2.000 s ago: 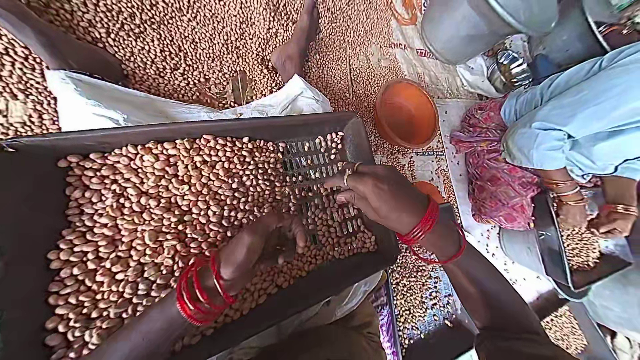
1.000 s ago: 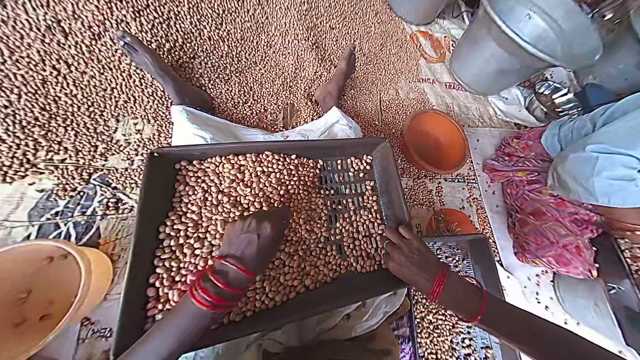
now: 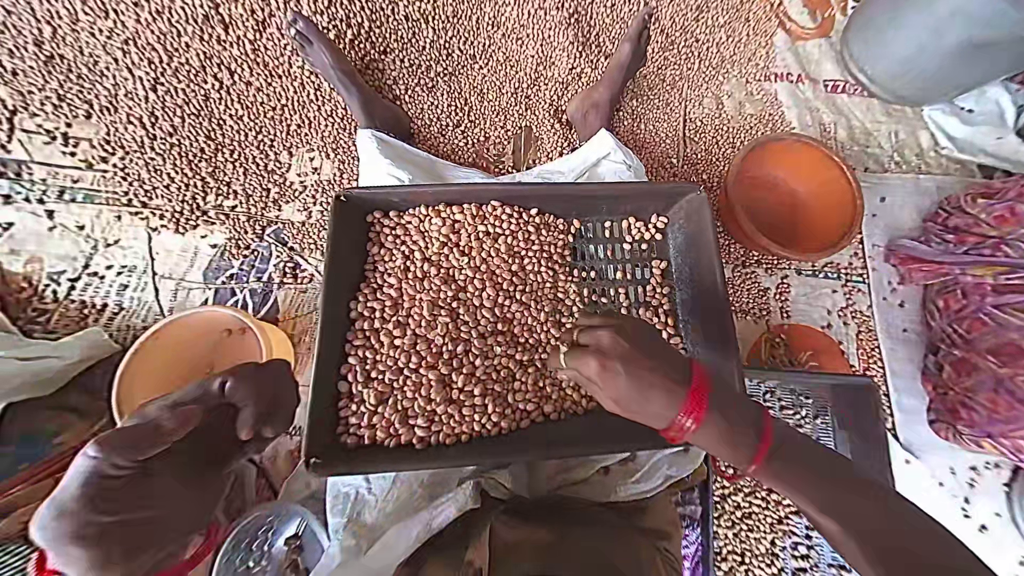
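A dark rectangular tray (image 3: 520, 460) rests across my lap, with reddish-brown nuts or seeds (image 3: 464, 320) spread over its left and middle part. Slots show in its bottom at the right (image 3: 612, 264), with scattered nuts on them. My right hand (image 3: 616, 360), with a ring and red bangles, has its fingers bent down onto the nuts beside the slots; whether it grips any is hidden. My left hand (image 3: 184, 448) is off the tray at lower left, fingers curled, in front of an orange-yellow tub (image 3: 196, 352). What it may hold cannot be seen.
Nuts cover the floor (image 3: 480, 72) around my feet. An orange bowl (image 3: 792, 196) stands right of the tray, with a second slotted tray (image 3: 864, 424) below it. A metal bucket (image 3: 936, 48) is at upper right, patterned cloth (image 3: 976, 320) at the right edge, a metal dish (image 3: 272, 544) at lower left.
My left hand has left the nuts and moved out to the left, over the tub. My right hand has gone from the tray's right rim to the nuts inside.
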